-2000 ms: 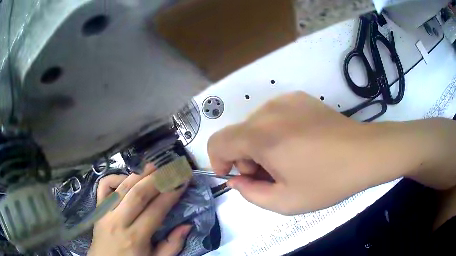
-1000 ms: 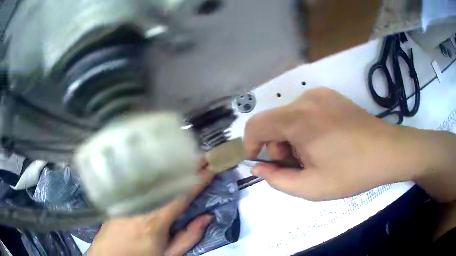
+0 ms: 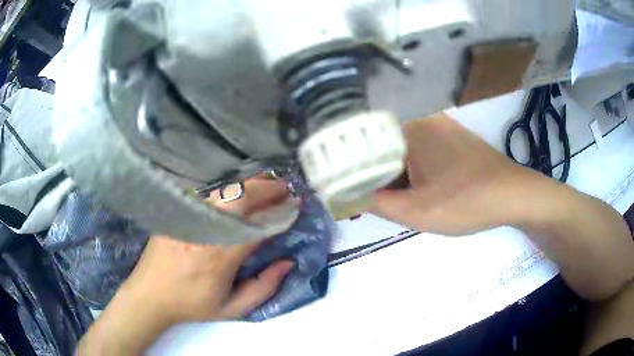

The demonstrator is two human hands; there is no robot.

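Observation:
The blue-grey leaf-print fabric [image 3: 295, 254] lies on the white machine bed [image 3: 431, 285], below the sewing machine head [image 3: 229, 62]. My left hand [image 3: 201, 268] rests on this fabric and holds it, thumb at its lower part; its fingertips are partly hidden behind the machine head. My right hand [image 3: 459, 184] is to the right of the white ribbed tension knob [image 3: 354, 154], which hides its fingertips, so what they hold cannot be seen. The needle area is hidden behind the head and knob.
Black scissors [image 3: 539, 135] lie on the bed at the upper right. Off-white cloth [image 3: 24, 132] and more patterned fabric [image 3: 97, 243] are bunched at the left. A brown patch [image 3: 495, 69] shows on the machine head. My dark clothing is at the lower right.
The view has shifted, so the machine head and knob now stand nearer the middle and cover my right fingertips. The thin tool tip seen earlier at my right fingers is hidden. My left hand still holds the fabric.

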